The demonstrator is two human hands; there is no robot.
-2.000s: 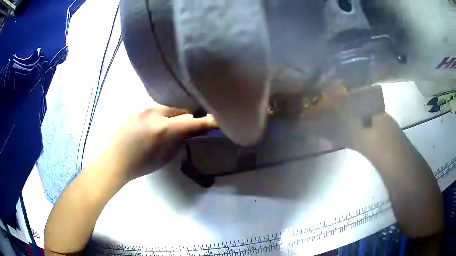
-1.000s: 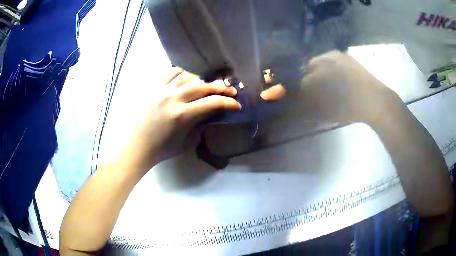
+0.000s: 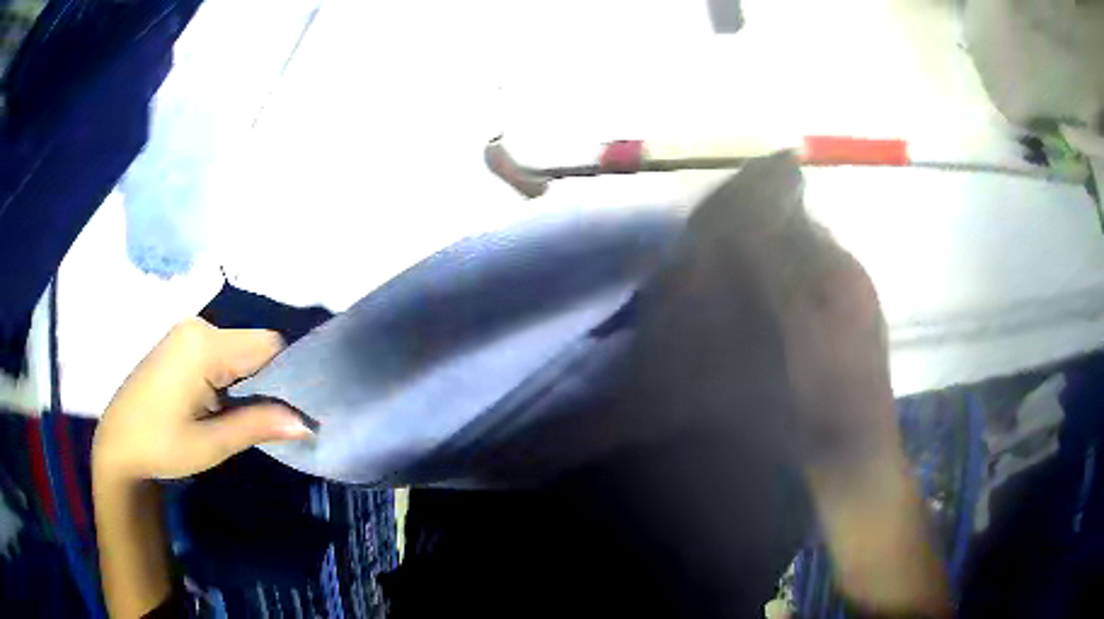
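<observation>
A denim piece (image 3: pixel 484 327), blue-grey on one face and dark on the other, is stretched between my hands over the table's front edge. My left hand (image 3: pixel 200 399) pinches its left end between thumb and fingers. My right hand (image 3: pixel 835 327) is blurred at the right end, against the dark part of the cloth; its fingertips are mostly hidden. The right part of the piece is folded and dark. The needle and presser foot cannot be made out.
The white table (image 3: pixel 993 254) lies behind the cloth, with red marks (image 3: pixel 855 151) along a dark seam. Pale denim (image 3: pixel 170 200) and a dark denim pile (image 3: pixel 85 145) lie at left. A green item (image 3: pixel 1068 157) is at right. Blue racks or fabric (image 3: pixel 938 447) show below the edge.
The denim piece has come away from under the machine head towards me, spread between both hands. The view has shifted, so the bed shows and the machine head is mostly out of view.
</observation>
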